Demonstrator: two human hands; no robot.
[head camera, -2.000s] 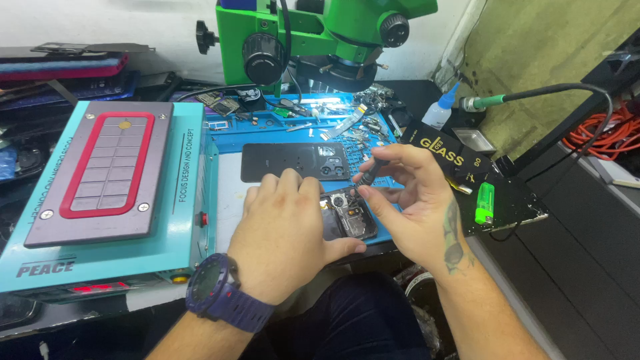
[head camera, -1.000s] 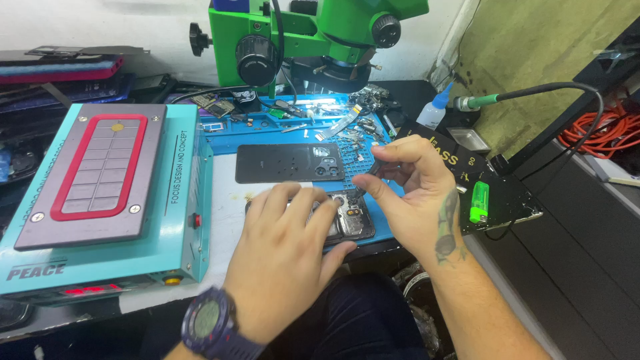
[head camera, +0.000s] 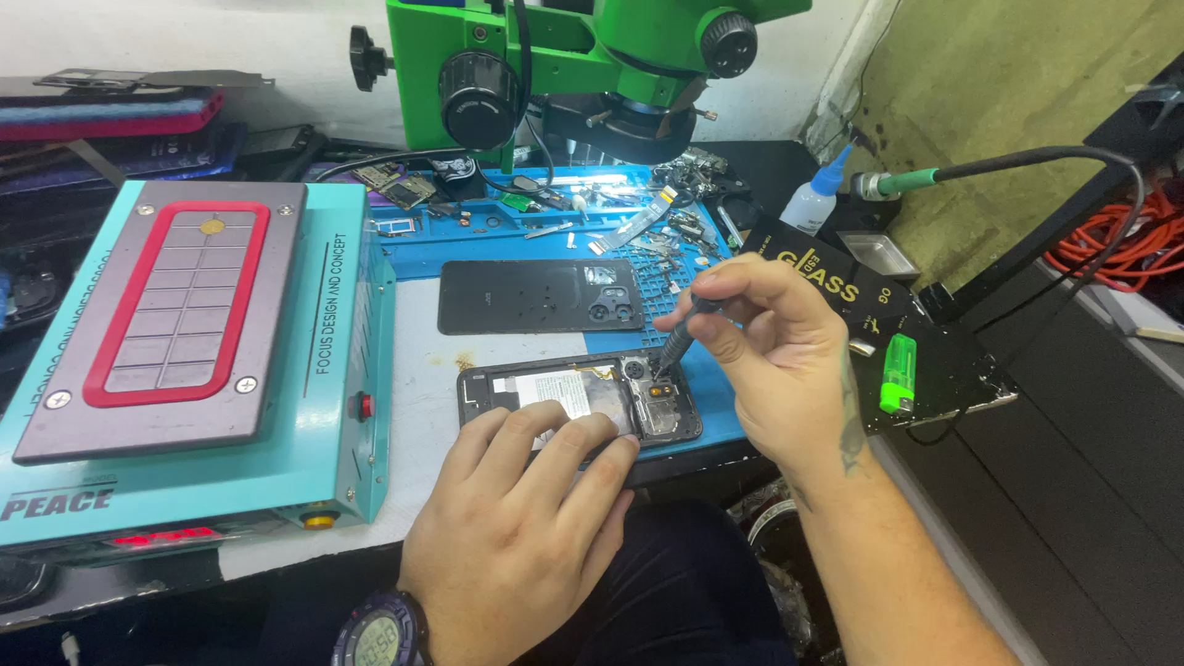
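Note:
An opened smartphone (head camera: 661, 421) lies on the bench, its battery, camera area and inner parts bare. My left hand (head camera: 527, 518) rests flat with its fingertips on the phone's lower edge and battery. In my right hand (head camera: 768, 351) a small precision screwdriver (head camera: 680, 342) is held between thumb and fingers, its tip at the phone's upper part beside the camera. Just behind the phone lies a black phone back cover (head camera: 536, 296) with camera openings.
A teal screen-separator heating machine (head camera: 356, 296) stands at left. Behind are a green microscope (head camera: 592, 55) and a blue silicone mat (head camera: 425, 254) with small parts. On the right are a dropper bottle (head camera: 812, 199), a green lighter (head camera: 897, 375) and a cable with a green grip (head camera: 906, 182).
My right hand has come down to the phone, the screwdriver tip now at its camera end. My left hand has shifted toward the phone's near edge, uncovering more of the battery.

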